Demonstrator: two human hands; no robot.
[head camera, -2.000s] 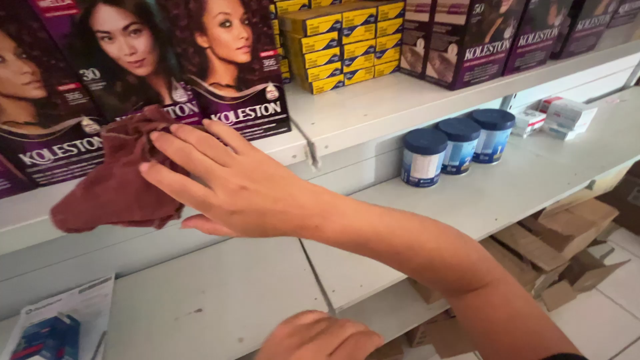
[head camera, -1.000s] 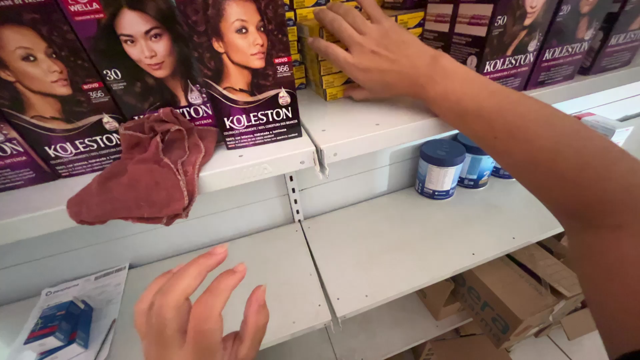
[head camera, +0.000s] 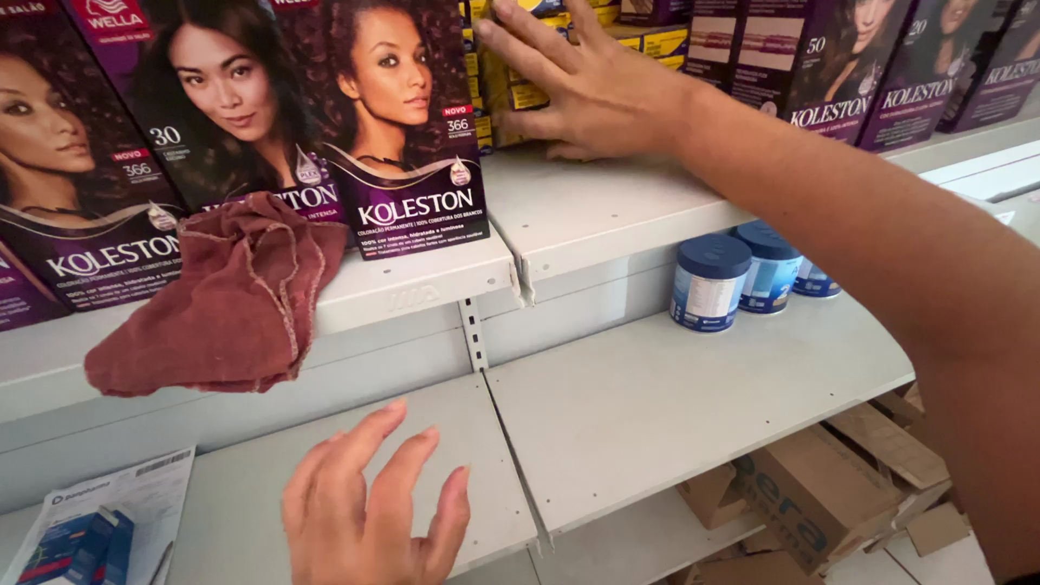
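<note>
My right hand (head camera: 593, 85) reaches to the upper shelf, fingers spread against the front and side of stacked small yellow boxes (head camera: 524, 96); whether it grips one I cannot tell. My left hand (head camera: 374, 504) is raised above the lower shelf, fingers apart and curled, holding nothing. A dark red cloth (head camera: 236, 309) lies crumpled over the upper shelf's front edge, hanging down, against Koleston hair colour boxes (head camera: 414, 179) that stand upright in a row at the left. More Koleston boxes (head camera: 841, 89) stand to the right of the yellow stack, partly behind my right forearm.
The upper shelf (head camera: 609, 219) and lower shelf (head camera: 650, 390) are white metal, each with a seam between sections. Several blue-lidded cans (head camera: 708, 284) stand on the lower shelf. Printed paper (head camera: 166, 487) and blue boxes (head camera: 69, 548) lie lower left. Cardboard boxes (head camera: 821, 487) sit lower right.
Two seconds ago my right hand was on the red cloth; it has let go and moved right to the yellow boxes. My left hand has risen with its fingers apart.
</note>
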